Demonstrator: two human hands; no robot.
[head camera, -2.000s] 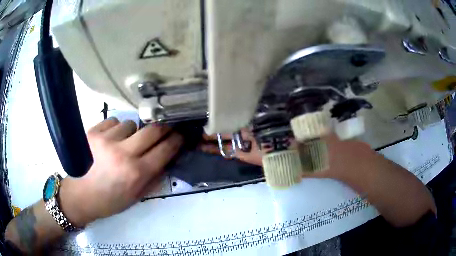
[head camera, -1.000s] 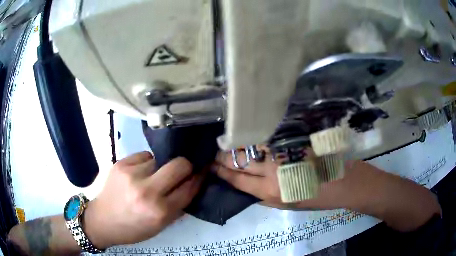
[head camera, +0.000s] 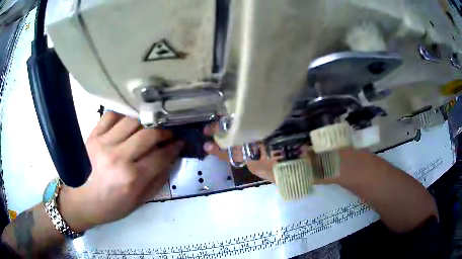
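A dark fabric piece (head camera: 193, 143) lies under the cream sewing machine head (head camera: 152, 30), with only a small part showing between my hands. My left hand (head camera: 126, 162) is on its left side, fingers bent, fingertips on the cloth. My right hand (head camera: 253, 163) is on its right side, partly hidden behind the tension knobs (head camera: 294, 178); a fingertip touches the cloth. The needle area is hidden by the machine head. The shiny needle plate (head camera: 200, 177) shows in front of the cloth.
A black elongated bar (head camera: 58, 119) hangs on a cable at the left, above my left wrist. A printed ruler (head camera: 228, 244) runs along the front of the white table (head camera: 152, 222). Metal thread guides (head camera: 243, 154) stick out below the machine head.
Both hands have moved away from the table's front edge, toward the machine, with the cloth. The needle plate, covered a second ago, is exposed. The machine's place in view has shifted slightly.
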